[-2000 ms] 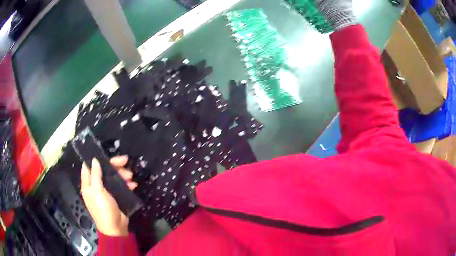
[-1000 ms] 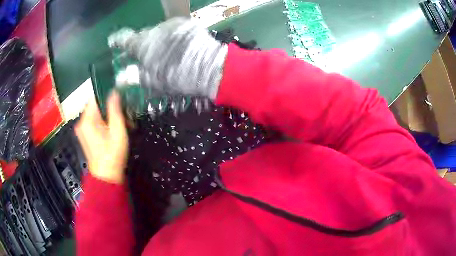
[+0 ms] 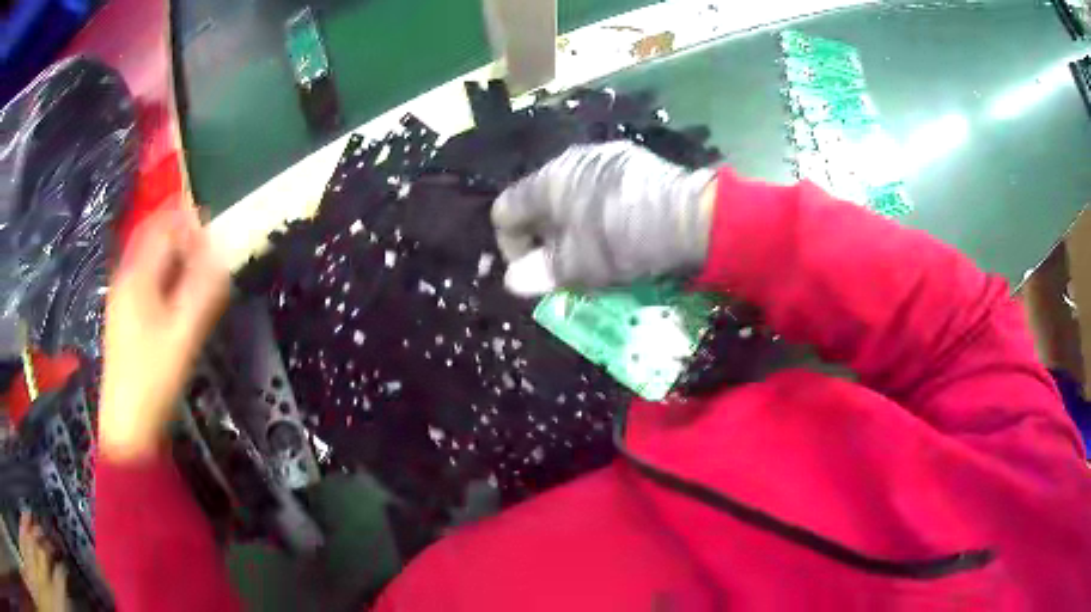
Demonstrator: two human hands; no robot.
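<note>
My right hand [image 3: 610,221], in a grey knit glove, is closed over the heap of limp black keypads with pale dots [image 3: 419,323]. A green joined-board panel [image 3: 634,341] sticks out below its palm. My left hand [image 3: 162,323] is bare and blurred, at the left above the row of dark remote housing halves [image 3: 281,436]; whether it holds anything cannot be told. A part-built remote [image 3: 308,54], with green board showing, lies beyond the pale rail.
More green boards [image 3: 837,114] lie on the bench at upper right. A metal post [image 3: 524,42] stands at the pale rail [image 3: 718,26]. A crinkled dark plastic bag [image 3: 60,191] is at left on red. Cardboard [image 3: 1059,311] is at right. Fingers [image 3: 42,568] show at bottom left.
My gloved hand has moved right and down from the rail, with green boards. My left hand has moved left. The part-built remote now shows beyond the rail. The view has shifted left.
</note>
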